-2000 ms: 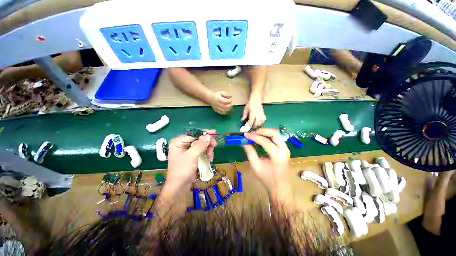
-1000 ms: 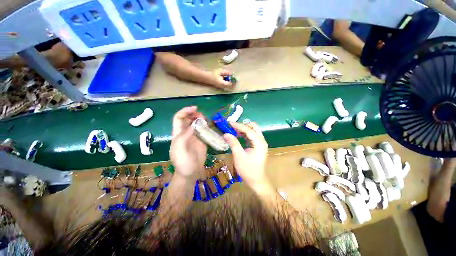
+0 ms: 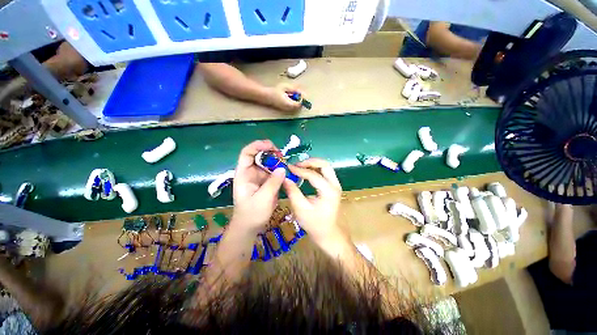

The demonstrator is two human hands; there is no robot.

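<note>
My left hand (image 3: 254, 186) holds a white plastic housing (image 3: 260, 159) over the green belt, its hollow side up. A blue battery cell (image 3: 273, 161) lies in or over the hollow, with my left thumb on it. My right hand (image 3: 317, 193) has its fingertips on the right end of the blue cell. Thin reddish wires and a green circuit board (image 3: 298, 152) stick out beyond my fingers. The fingers hide much of the housing, so how deep the cell sits cannot be told.
Battery-and-board assemblies (image 3: 196, 252) lie along the near bench, white housings (image 3: 488, 216) heap at right. The conveyor belt (image 3: 216, 147) carries spaced housings. A fan (image 3: 579, 147) stands right; a power strip (image 3: 216, 33) hangs overhead. Across are a blue tray (image 3: 149, 85) and a person's hand (image 3: 288, 98).
The blue cell, held beside the housing a second ago, is now at its hollow, and my hands are closer together. Housings on the belt have shifted left.
</note>
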